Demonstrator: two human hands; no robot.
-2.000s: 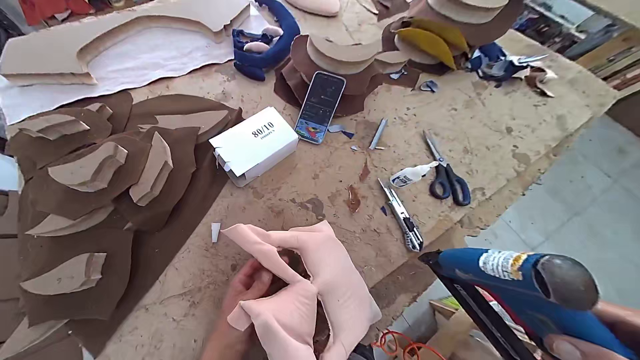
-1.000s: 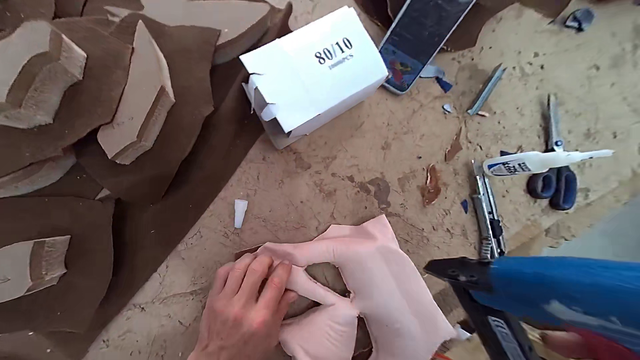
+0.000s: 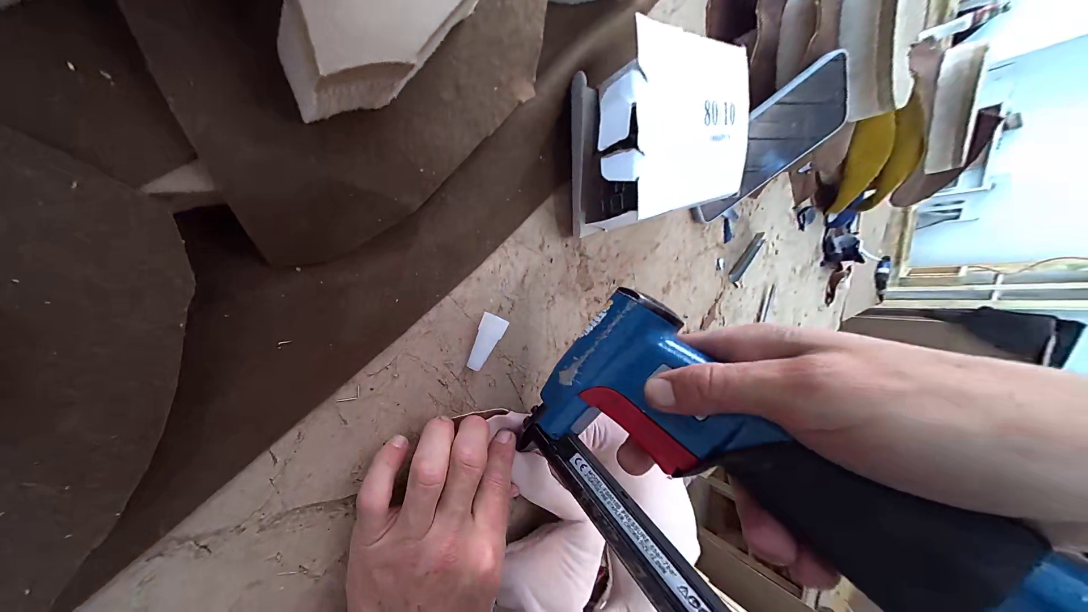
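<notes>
My right hand grips a blue pneumatic staple gun with a red trigger and a long black magazine. The gun's nose meets the edge of a pale pink padded piece, close beside the fingertips of my left hand. That left hand presses the piece's edge down on the worktable, fingers slightly spread; whether they pinch the edge cannot be told. Part of the pink piece is hidden under the magazine and my left hand. A small white plastic cap lies on the table just beyond the gun.
Brown fabric pieces with a foam pad cover the left side. An open white box stands beside a smartphone. A metal piece lies on the worktable. Stacked foam parts and yellow padded pieces are at the upper right.
The staple gun has moved left from beside the pink piece to its edge, by my left fingertips. My left hand stays on the piece. The view has turned strongly.
</notes>
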